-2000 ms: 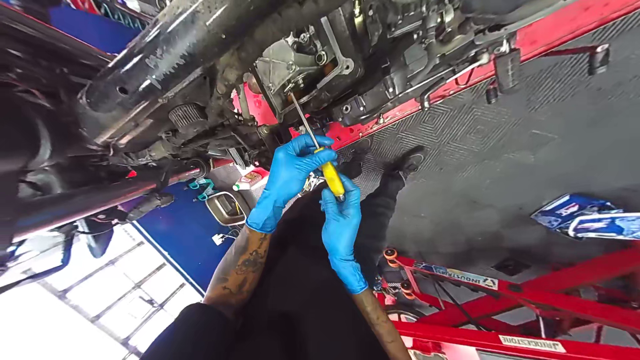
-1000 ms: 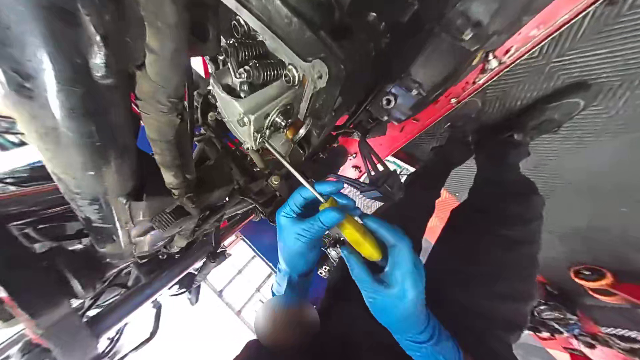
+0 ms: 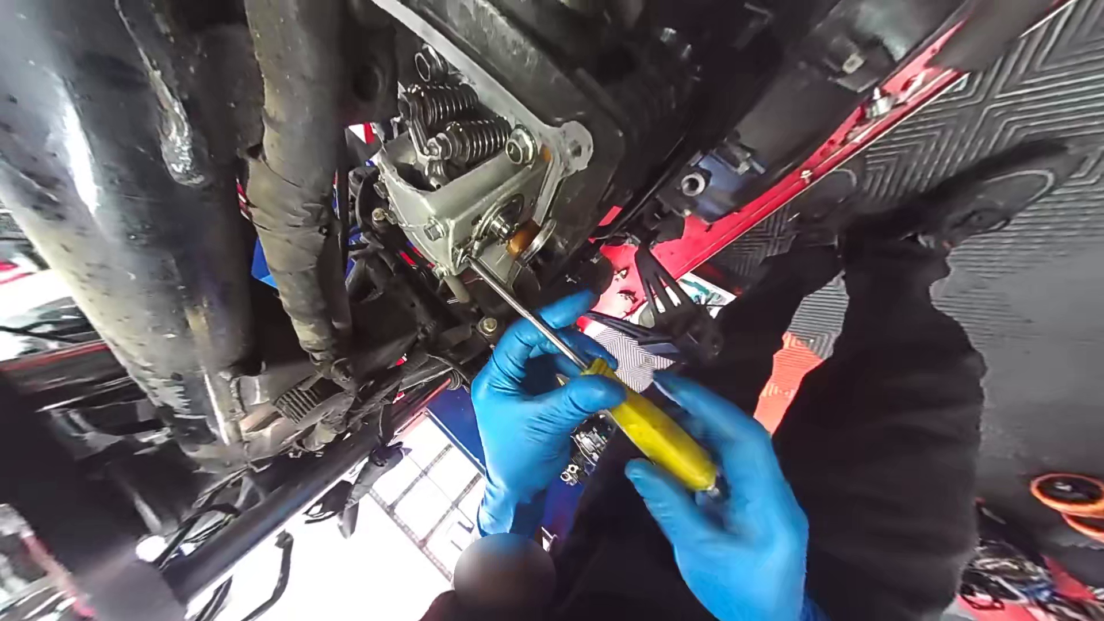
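Observation:
A screwdriver with a yellow handle (image 3: 660, 435) runs from lower right to upper left, its tip at the lower edge of an engine's cylinder head (image 3: 457, 203). My left hand (image 3: 535, 405), in a blue glove, holds it where shaft and handle meet. Around the rear of the handle lie the spread fingers of my right hand (image 3: 733, 500), gloved too and slightly blurred; how firmly they touch it is unclear. Valve springs (image 3: 470, 140) show in the uncovered head, above a round fitting (image 3: 503, 220) on its side. The screwdriver's tip contact is too small to make out.
Large black frame tubes (image 3: 129, 216) and a wrapped hose (image 3: 297, 181) stand left of the head. A red rail (image 3: 776, 185) crosses at the upper right, over a patterned floor mat (image 3: 1026, 95). Black cable ends (image 3: 664, 302) hang near my hands. An orange-rimmed round object (image 3: 1069, 492) lies at the right.
The view has moved much closer to the engine. The screwdriver stays in my left hand with its tip at the head. My right hand's fingers have loosened around the handle since one second ago.

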